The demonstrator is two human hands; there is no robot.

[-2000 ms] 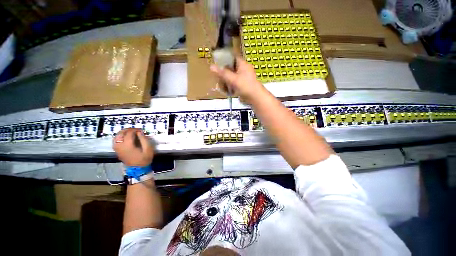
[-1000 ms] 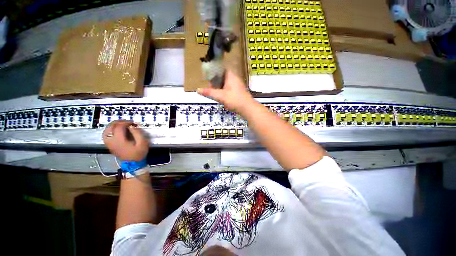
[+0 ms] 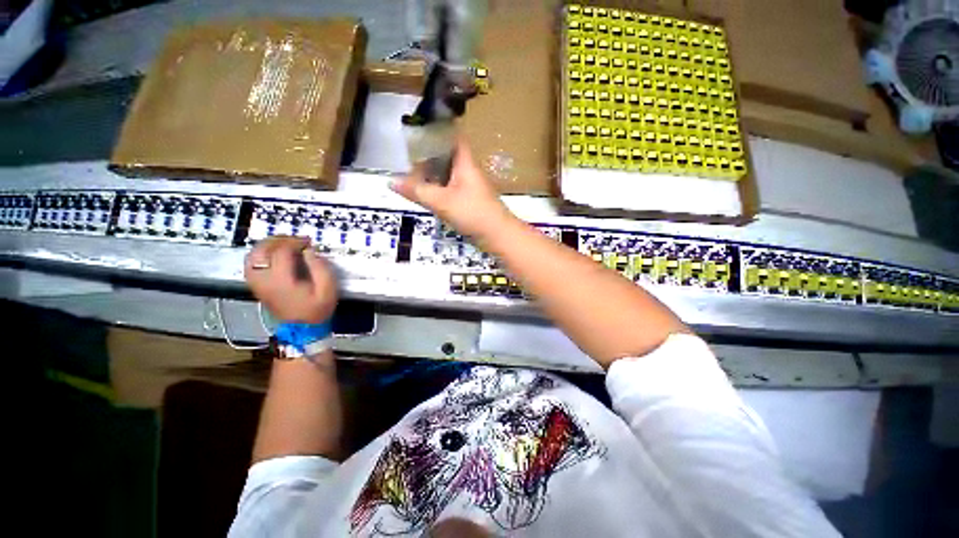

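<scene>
My right hand [image 3: 454,194] is around the blurred lower end of a hanging tool [image 3: 436,116] with a pale body and dark middle, above the circuit board panels [image 3: 321,228] on the rail. The tool's tip is not clear. My left hand [image 3: 291,281], with a blue wrist band, is curled at the rail's near edge; whether it holds anything cannot be told. A short row of yellow-and-black components [image 3: 484,283] lies on the rail edge, partly behind my right forearm. Panels on the right [image 3: 804,275] carry yellow components; those on the left show none.
The component tray [image 3: 652,194] with yellow rows is behind the rail, right of the cardboard pad [image 3: 510,116]. A closed carton [image 3: 237,100] is at left. A fan [image 3: 931,63] is at the far right. A flat object with a white cable [image 3: 226,324] lies below the rail.
The view has shifted, so bench items appear farther right. My right hand and the tool have moved left relative to the component row and tray. My left hand stays at the rail's near edge.
</scene>
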